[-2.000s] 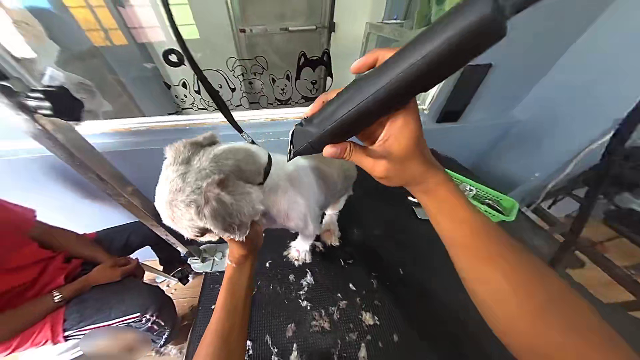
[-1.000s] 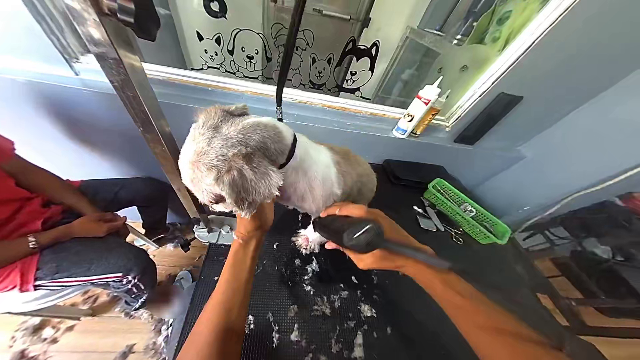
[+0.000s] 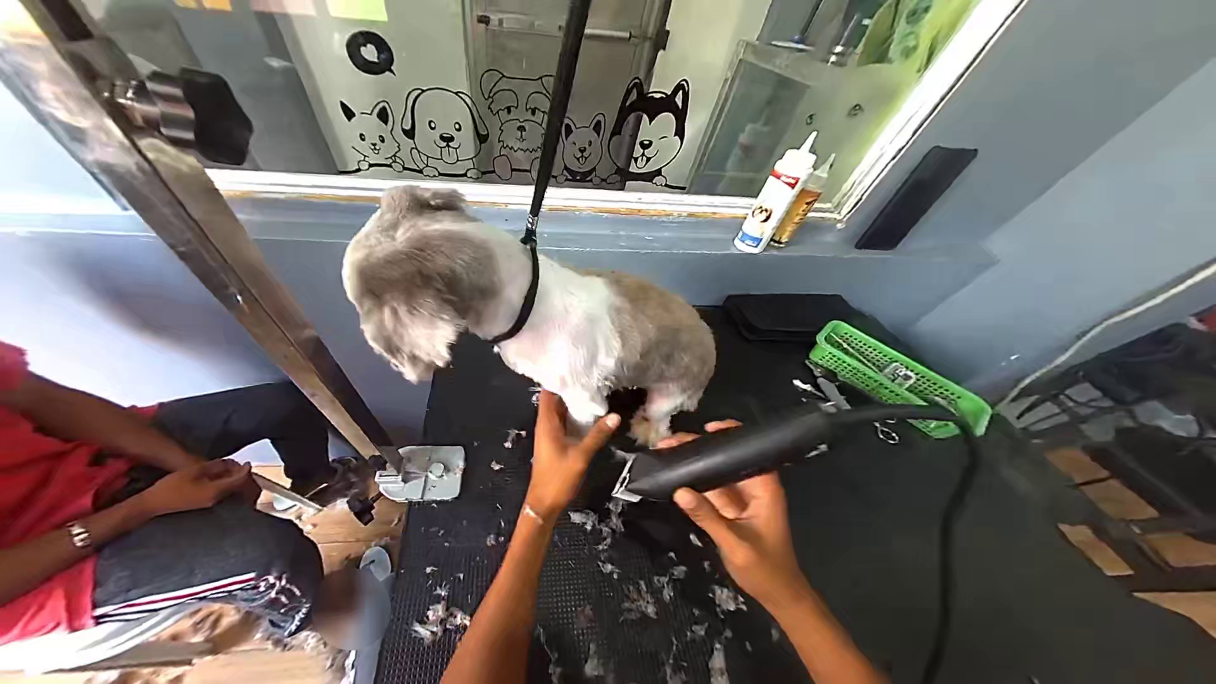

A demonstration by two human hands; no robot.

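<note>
A small grey and white dog (image 3: 570,313) stands on a black grooming table, a black loop around its neck joined to a dark strap (image 3: 553,123). My left hand (image 3: 560,451) is at the dog's front leg, fingers behind the leg and thumb raised beside it; the dog hides part of the grip. In my right hand (image 3: 746,518) are corded black hair clippers (image 3: 731,456), held between thumb and fingers. The blade end points left, just below the dog's paws and near my left wrist. Clumps of cut hair (image 3: 641,598) lie on the ribbed mat.
A metal grooming post (image 3: 228,256) with a clamp (image 3: 432,473) stands at the table's left edge. A seated person (image 3: 123,494) is beyond it. At right lie a green basket (image 3: 902,380), scissors (image 3: 886,432) and a black case (image 3: 788,313). Bottles (image 3: 777,199) stand on the ledge.
The clippers were over the dog's back two seconds ago, then came down beside its front legs. My left hand has gone from under the dog's head to its front leg.
</note>
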